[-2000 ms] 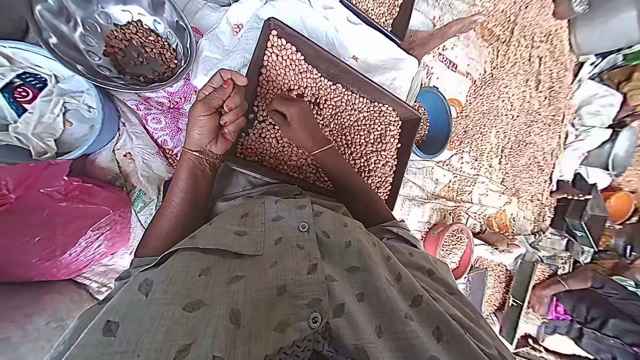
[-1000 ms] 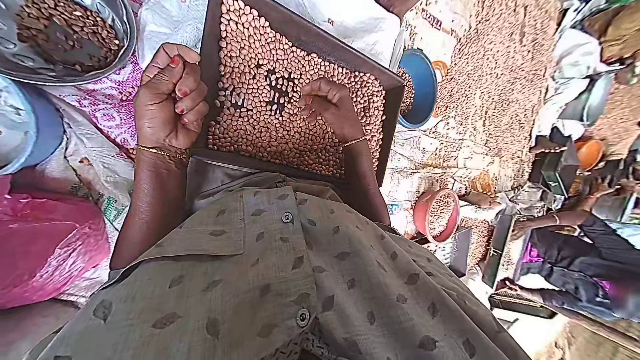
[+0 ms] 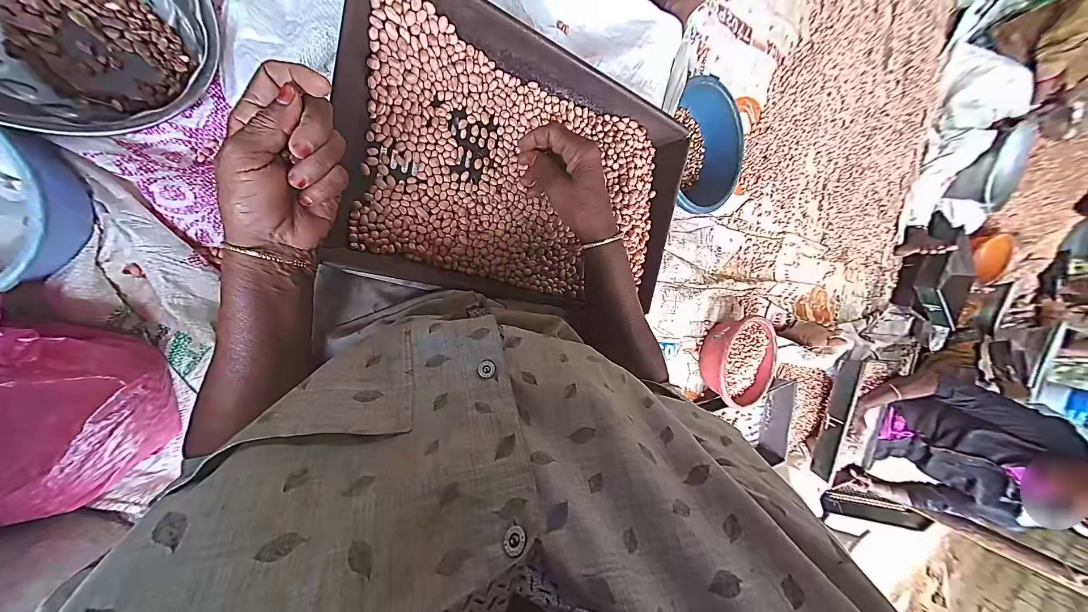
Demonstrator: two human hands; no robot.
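A dark rectangular tray (image 3: 544,49) lies in front of my body, covered with a layer of light brown shelled nuts or beans (image 3: 433,217). Small gaps in the layer show the tray's dark bottom. My left hand (image 3: 285,157) is raised at the tray's left edge, palm up with its fingers curled in; whether anything is inside the fist is hidden. Over the right half of the tray, my right hand (image 3: 568,174) is bent with thumb and forefinger close together, at the surface of the nuts. Whether a nut is between those fingertips cannot be made out.
A metal bowl (image 3: 208,64) of darker nuts stands at upper left, above a blue tub (image 3: 64,208) and a pink plastic bag (image 3: 85,416). Right of the tray are a blue basin (image 3: 722,140) and a red bowl (image 3: 712,361). Another person (image 3: 960,442) sits at lower right.
My right hand has moved right across the tray from near my left hand. Dark gaps have appeared in the nut layer. The view has shifted somewhat.
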